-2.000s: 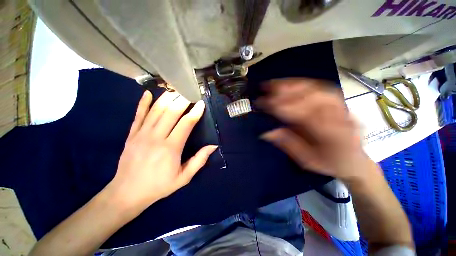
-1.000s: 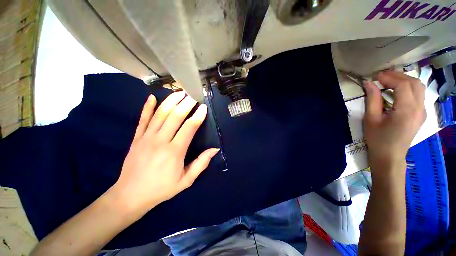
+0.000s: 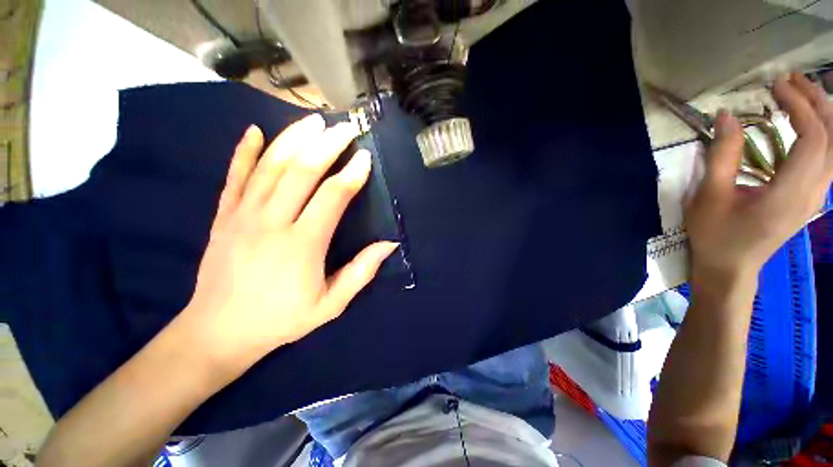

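Observation:
A dark navy garment panel [image 3: 511,228] lies flat under the sewing machine head. A stitched line with pale thread runs down its middle to a short end below my left thumb. My left hand [image 3: 283,219] lies flat on the panel with fingers spread, fingertips beside the presser foot [image 3: 362,119]. A ridged knob [image 3: 445,142] is right of the foot. My right hand [image 3: 763,182] is at the right over the gold-handled scissors [image 3: 753,150], thumb and fingers apart around the handles. The scissor blades point up-left and lie on the machine bed's edge.
The cream machine head [image 3: 311,41] spans the top. A white table edge with printed ruler marks [image 3: 669,246] is under the panel's right side. A blue plastic basket [image 3: 784,319] is at the lower right. A brown board [image 3: 14,109] is at the far left. The wearer's lap is below.
My right hand went from over the panel to the scissors, and its fingers are now wider apart. My left hand stays on the panel. The view has shifted closer to the work.

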